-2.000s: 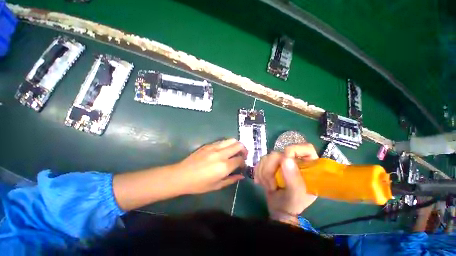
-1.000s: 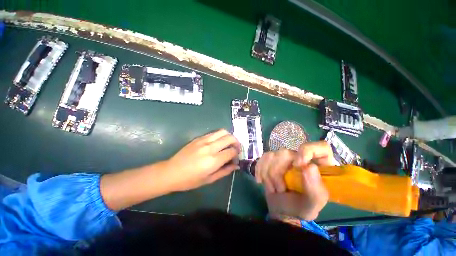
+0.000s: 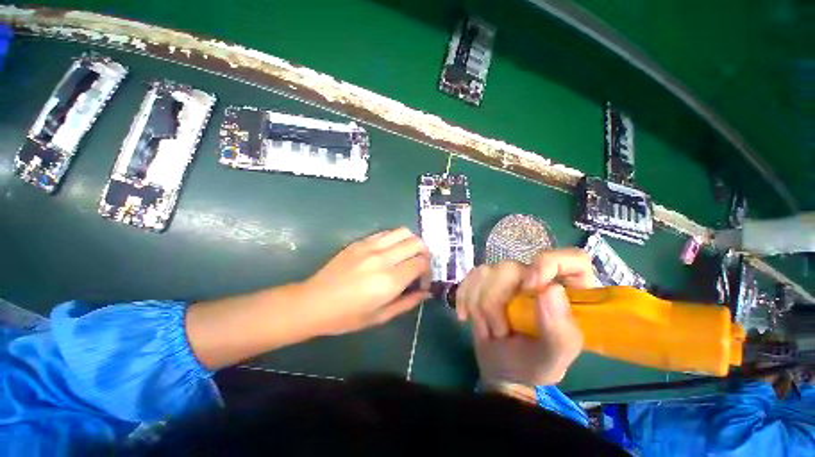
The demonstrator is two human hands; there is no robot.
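An open phone unit (image 3: 446, 228), silver-white with black strips, lies on the dark green bench in front of me. My left hand (image 3: 380, 275) is at its lower left edge, fingers bent against it; their tips are partly hidden. My right hand (image 3: 527, 312) is closed around the orange electric screwdriver (image 3: 652, 328). The screwdriver's dark tip end (image 3: 444, 293) is at the unit's near end, close to my left fingertips. The exact contact point is too small to tell. A round dotted screw dish (image 3: 518, 239) lies just right of the unit, behind my right hand.
Three phone units (image 3: 295, 145) lie to the left. Stacked units (image 3: 615, 210) sit by the chipped edge strip (image 3: 357, 105), with a tilted unit (image 3: 615, 262) nearer. Units (image 3: 468, 61) lie on the green belt beyond. A pink object (image 3: 691, 250) and another person's blue sleeve (image 3: 715, 419) are at right.
Since two seconds ago the screwdriver's tip end has come to the unit's near end, and my right hand has uncovered more of the dish. In the last second the hands have barely moved.
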